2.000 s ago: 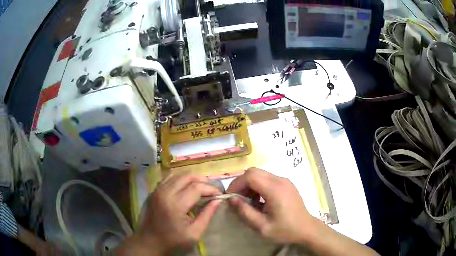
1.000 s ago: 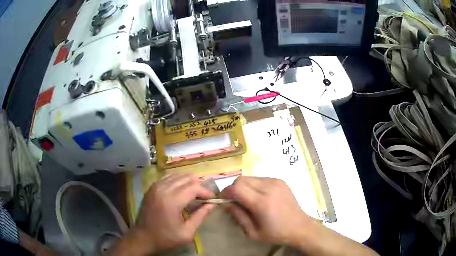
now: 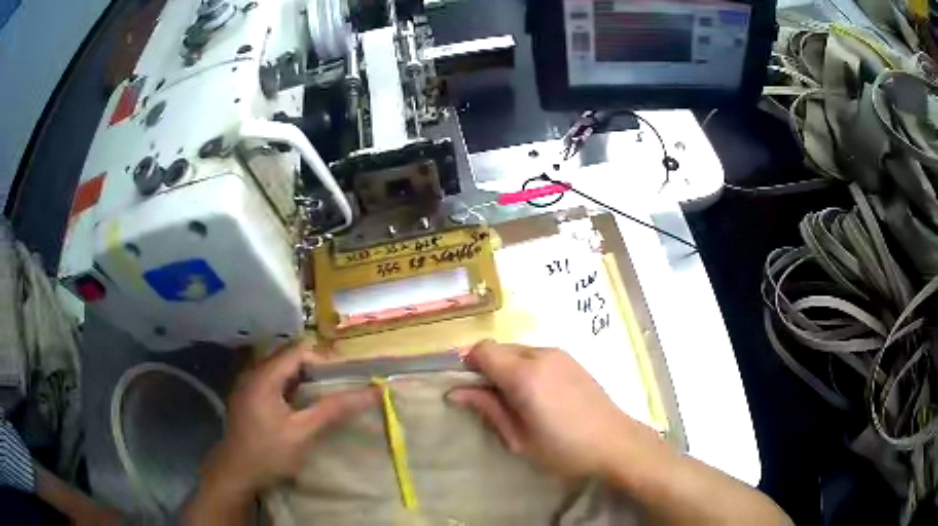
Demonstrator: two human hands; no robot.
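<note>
A beige bag body (image 3: 339,452) lies in front of me with a grey edge strip (image 3: 411,365) along its far edge and a yellow binding tape (image 3: 396,442) running down it. My left hand (image 3: 273,411) holds the left end of this edge. My right hand (image 3: 535,406) holds the right end, thumb and fingers on the cloth. The edge lies just in front of the amber pattern clamp frame (image 3: 406,247), over the near part of the white sewing template (image 3: 545,308). The red placement line shows in the clamp window.
The white sewing head (image 3: 195,267) is at left. A pink-red pen (image 3: 533,193), dark thread snips (image 3: 579,134) and a black cord (image 3: 627,218) lie behind the template. The control screen (image 3: 658,46) is at the back. Beige straps (image 3: 823,318) are heaped at right.
My hands have moved apart, my left hand leftward. The cloth edge, earlier pinched between them, is now spread wide and flat, showing the grey strip and yellow tape.
</note>
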